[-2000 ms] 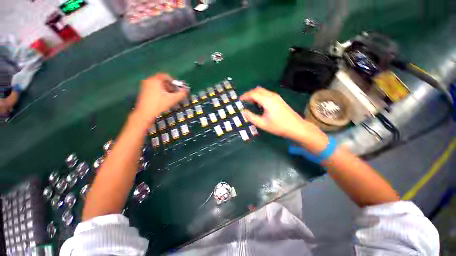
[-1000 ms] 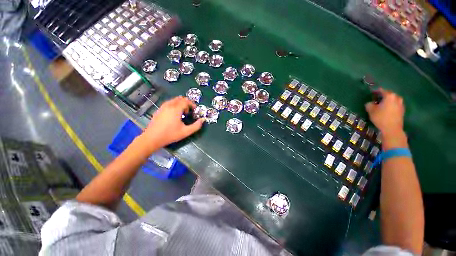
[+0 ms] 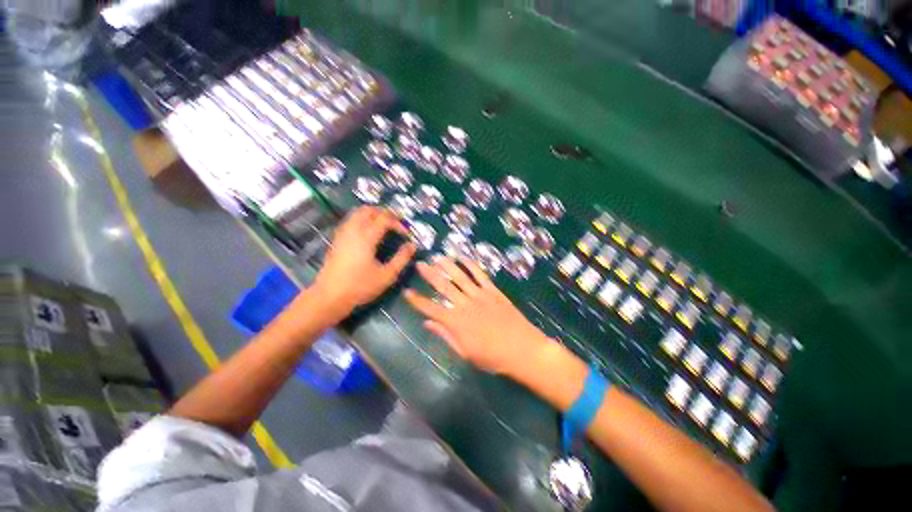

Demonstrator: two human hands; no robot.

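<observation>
Many shiny silver round shells (image 3: pixel 460 218) lie loose on the green bench, upper middle of the head view. My left hand (image 3: pixel 365 258) is at their near edge, thumb and fingers curved with a dark gap between; a shell is at its fingertips, but whether it is gripped cannot be told. My right hand (image 3: pixel 475 312), with a blue wrist band, is palm down beside it, fingers spread, nothing visible in it. One shell (image 3: pixel 570 482) lies alone near the front edge, by my right forearm. Rows of small white-silver battery cells (image 3: pixel 688 312) with yellowish ends lie at right.
A pale parts tray (image 3: pixel 290 95) and a black gridded tray stand upper left, a small green-framed holder (image 3: pixel 292 205) below them. A clear bin of pinkish parts (image 3: pixel 800 85) is upper right. Blue bins (image 3: pixel 265 305) and stacked boxes (image 3: pixel 60 370) are beyond the bench edge.
My right hand has come from the far right, beyond the cells, to beside my left hand at the shells. My left hand remains near the shells. The view has shifted slightly.
</observation>
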